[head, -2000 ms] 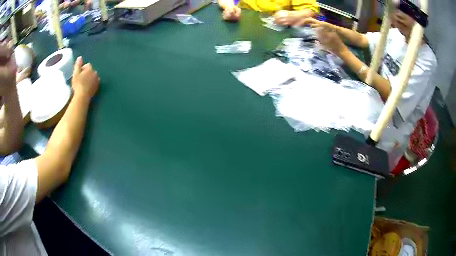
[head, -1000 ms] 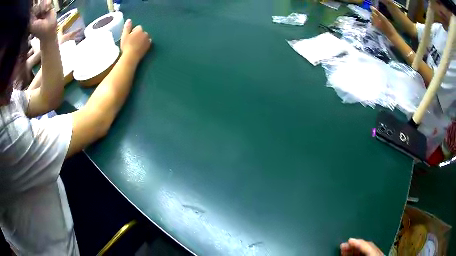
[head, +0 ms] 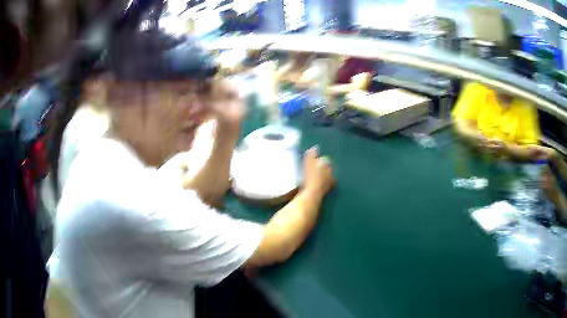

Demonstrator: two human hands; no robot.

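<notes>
Neither of my hands is in the picture. The view is blurred. Nearest in front of me, a white drum-shaped unit (head: pixel 264 172) with a brownish lower edge stands on the dark green table (head: pixel 385 248). Behind it is another white round unit (head: pixel 281 135) with a dark centre. Another person's forearm rests on the table beside them, the hand at their right side.
A person in a white shirt (head: pixel 149 217) fills the left side. A person in yellow (head: pixel 497 121) is at the far right. A flat carton (head: pixel 391 109) stands at the back. Clear plastic bags (head: pixel 528 245) lie at the right.
The view has swung left and up, so the person in white and the white units now appear nearer the middle. The hand at the bottom edge has left the picture.
</notes>
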